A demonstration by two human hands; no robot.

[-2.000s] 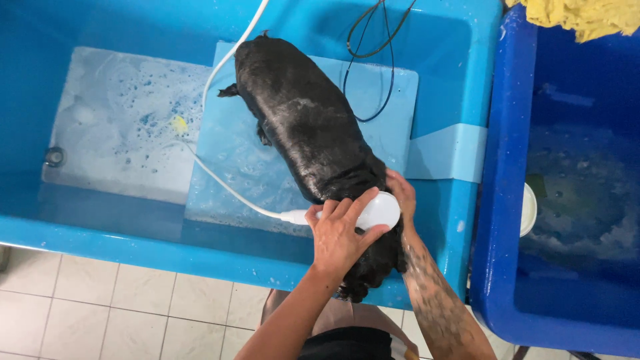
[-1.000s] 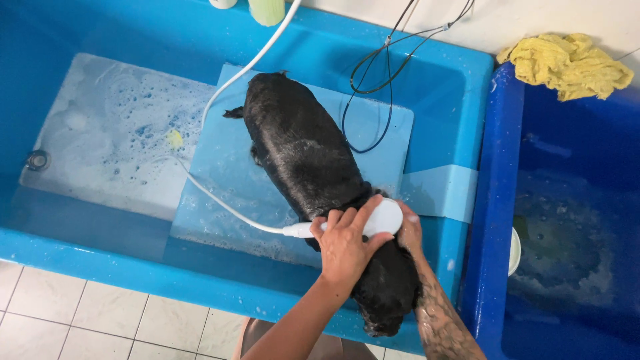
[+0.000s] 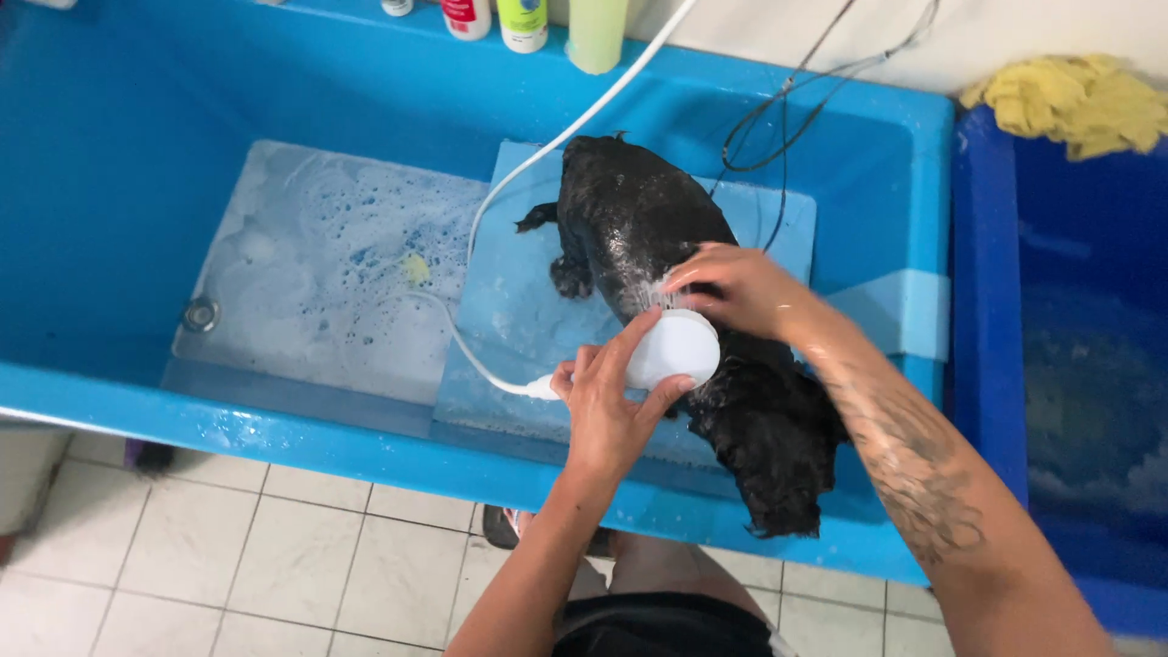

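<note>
A wet black dog [image 3: 643, 214] stands on a light blue board [image 3: 520, 301] inside a blue tub [image 3: 301, 447], its head over the near rim. My left hand [image 3: 611, 392] grips a white shower head [image 3: 675, 349] above the dog's shoulders, and water sprays from it onto the back. My right hand [image 3: 730, 287] rests on the wet fur just beyond the shower head, its fingers bent and holding nothing. From the shower handle a white hose [image 3: 566, 132] loops left and up past the far rim.
Soapy water covers the tub's left floor, beside a drain [image 3: 201, 315]. Bottles [image 3: 523, 26] line the far rim. A dark cord [image 3: 785, 119] hangs at the back right. A yellow cloth [image 3: 1077, 100] lies by a darker blue tub [image 3: 990, 319] holding water.
My right hand has left the side of the dog's neck and now lies on its back. The shower head has shifted toward the dog's back, with spray now visible. The view has moved.
</note>
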